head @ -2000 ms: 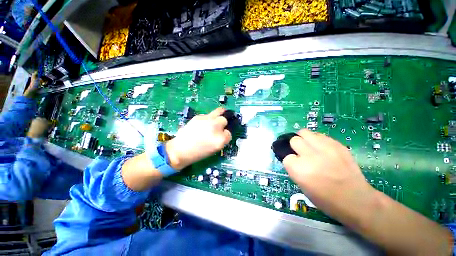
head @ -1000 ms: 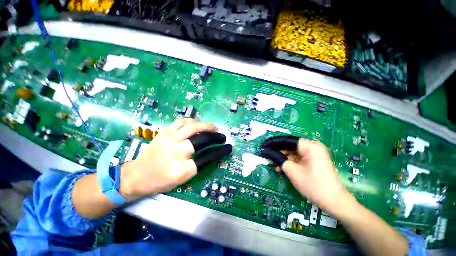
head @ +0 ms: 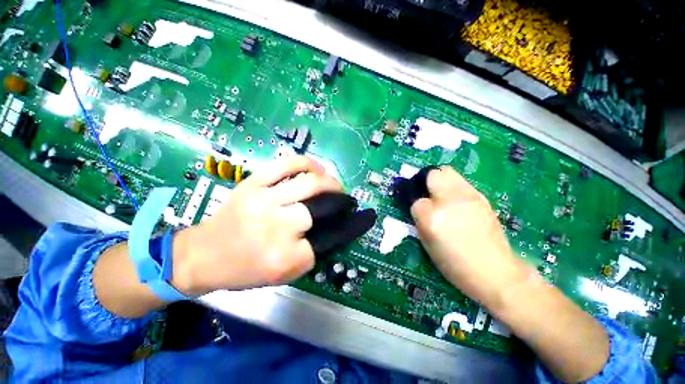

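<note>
A large green circuit board [head: 338,97] with white irregular patches lies across the view. My left hand [head: 259,229], with black finger cots and a light blue wrist strap [head: 154,247], is over the board's middle, fingers bent close together. My right hand [head: 466,232] is just to its right, its black-cotted fingertips low over the board beside a white patch. Whether either hand holds a small part cannot be seen; the black cots hide it. Yellow-orange components [head: 223,168] stand in a row left of my left hand. Small pale-topped cylinders [head: 336,274] stand below my left fingertips.
A silver-white rail [head: 420,81] runs along the board's far edge, another [head: 300,330] along its near edge. Beyond are a bin of yellow parts [head: 522,41] and a bin of grey-green parts [head: 612,94]. A thin blue cord [head: 92,124] crosses the board at left.
The view has turned and shifted, so the board and bins slant down to the right. Both hands remain over the board's middle; my right fingertips have drawn together near a white patch.
</note>
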